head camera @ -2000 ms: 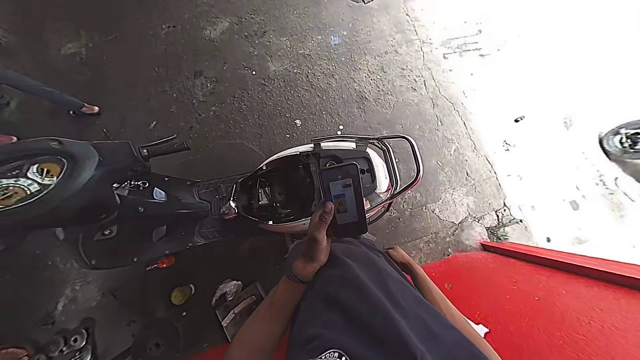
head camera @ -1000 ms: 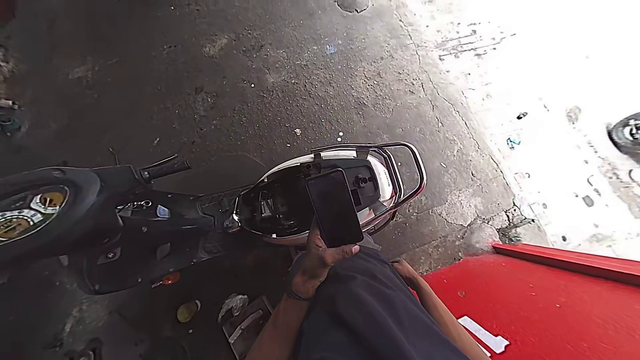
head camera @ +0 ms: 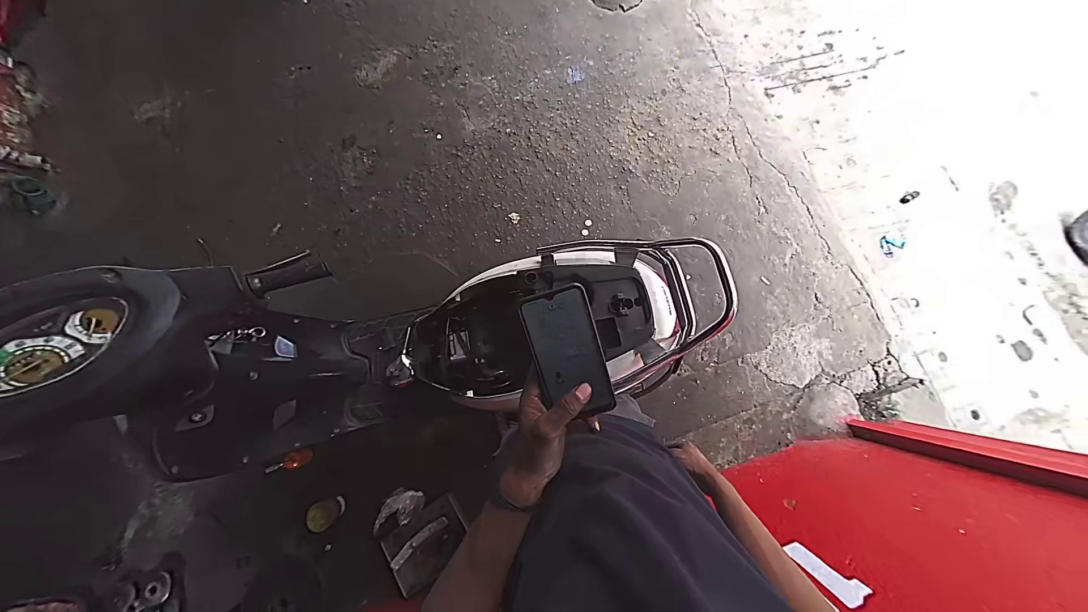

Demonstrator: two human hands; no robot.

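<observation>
My left hand (head camera: 544, 433) is closed around the lower end of a black smartphone (head camera: 568, 348), with the thumb on its screen, which looks dark with faint marks. The phone is above the open rear body of a motor scooter (head camera: 187, 340), whose seat is not in place over the dark compartment (head camera: 476, 340). My right hand (head camera: 699, 466) is low beside the dark shirt, near the scooter's rear; its fingers are mostly hidden, and I cannot tell what it touches.
A metal grab rail (head camera: 722, 280) rounds the scooter's tail. An orange-handled tool (head camera: 297, 460), a round yellowish container (head camera: 323, 514) and a metal box (head camera: 425, 544) lie on the near side. A red surface (head camera: 901, 510) spans the lower right, with cracked pavement (head camera: 595, 127) beyond the scooter.
The phone's screen was lit two seconds ago and turned dark by one second ago. My thumb now lies over the screen's lower part. The leg and foot seen at the far left earlier are out of view.
</observation>
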